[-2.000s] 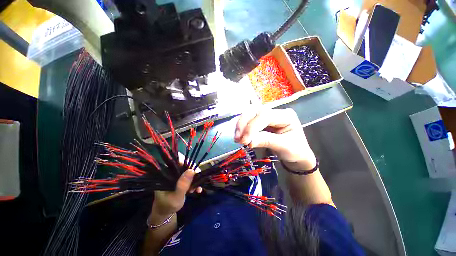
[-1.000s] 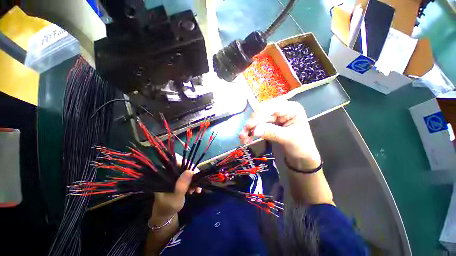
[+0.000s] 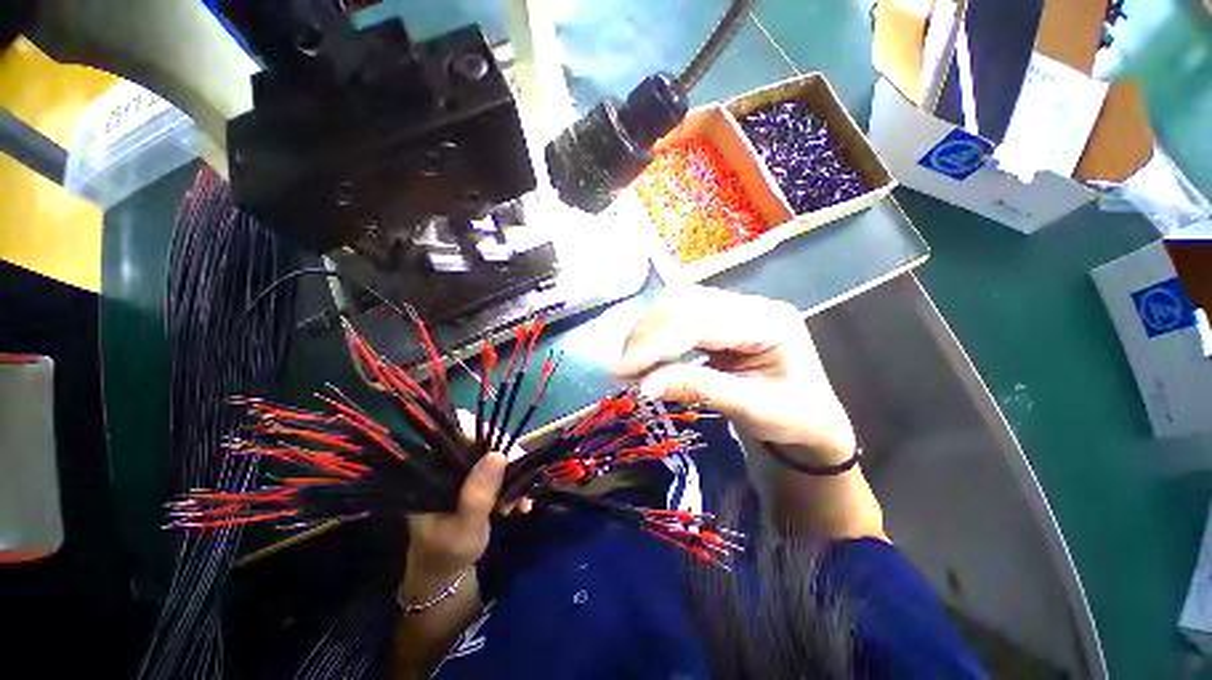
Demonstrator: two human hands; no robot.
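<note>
My left hand point(image 3: 459, 525) is shut around a bunch of two-core cables point(image 3: 412, 472), whose ends fan out to both sides. On the left side, thin red and dark cores with pale tips spread out; on the right side, many ends carry thicker red pieces point(image 3: 574, 469). My right hand point(image 3: 638, 379) is just above the right-hand ends, thumb and fingers close together at the tips of the wires. Whether a small piece or a wire is between them is too small to tell. A parts box point(image 3: 794, 217) holds loose orange-red pieces point(image 3: 702, 199) and dark pieces point(image 3: 802, 157).
A black crimping machine point(image 3: 386, 140) stands behind the cable fan, with a lit lamp point(image 3: 598, 153) beside it. A hank of black cables point(image 3: 213, 332) lies at left. Cartons point(image 3: 984, 179) are at the right, and a clear plastic box point(image 3: 126, 146) is at top left.
My right hand has gone from the right-hand wire ends, up and right with its fingers curled, and back down to them. My left hand keeps its grip on the bunch.
</note>
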